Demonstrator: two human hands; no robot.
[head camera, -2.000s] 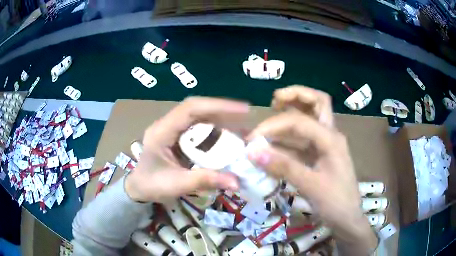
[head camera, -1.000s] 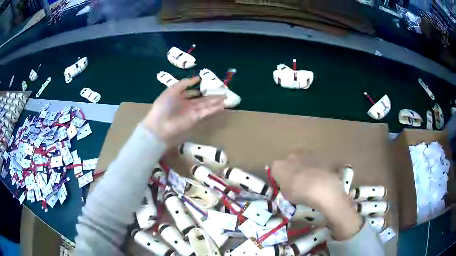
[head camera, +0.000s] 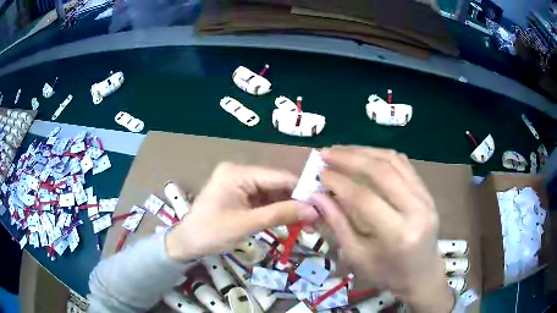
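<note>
My left hand (head camera: 238, 211) and my right hand (head camera: 382, 214) meet over the cardboard work sheet. Their fingertips grip a small white rectangular tag (head camera: 309, 176) held upright. A red strip (head camera: 292, 240) hangs below the fingers; its join to the tag is hidden by them. Below lie several closed white car bodies (head camera: 215, 269) with dark bands, mixed with loose tags (head camera: 313, 270) and red strips. The hands hide part of this heap.
The green belt (head camera: 183, 85) beyond carries white car shells (head camera: 299, 122) with red strips and flat base plates (head camera: 239, 111). A tag-and-strip pile (head camera: 52, 189) lies left. An open carton (head camera: 493, 232) with white pieces stands right. Cardboard sheets (head camera: 330, 24) are stacked beyond.
My hands have come together from apart and now hold a tag. The white shell beside my left hand a second ago now lies on the belt. The belt's items have shifted right.
</note>
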